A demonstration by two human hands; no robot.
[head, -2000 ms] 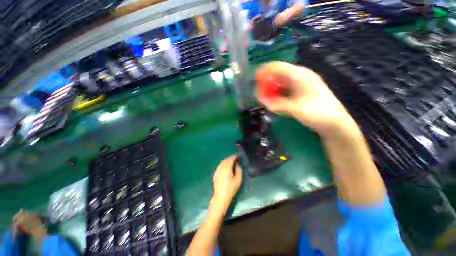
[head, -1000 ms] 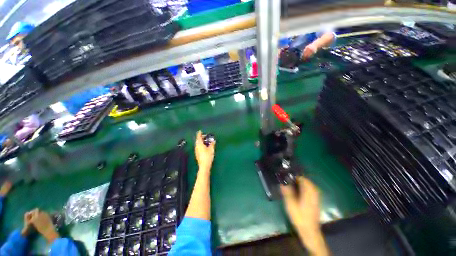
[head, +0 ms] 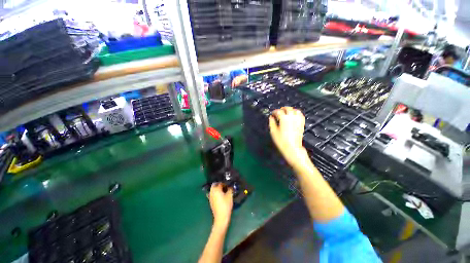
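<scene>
The black press fixture (head: 219,159) stands on the green mat, its red toggle handle (head: 213,133) raised and untouched. My left hand (head: 220,198) is at the base of the fixture, fingers curled at its front; what the fingers hold there is too small and dark to tell. My right hand (head: 288,128) is over the stacked black blister trays (head: 330,123) at the right, fingers bent together around a small dark thing that I cannot make out clearly.
A black blister tray (head: 77,233) lies at the lower left, with small dark parts (head: 114,188) behind it. A metal post (head: 191,67) rises behind the fixture. An overhead shelf (head: 139,71) holds more trays. Another person's hand (head: 239,80) shows beyond. A grey-white machine (head: 420,149) stands at the right.
The view has turned to the right. My right hand has moved from the fixture to above the tray stack. My left hand has come from near the left tray to the fixture's base.
</scene>
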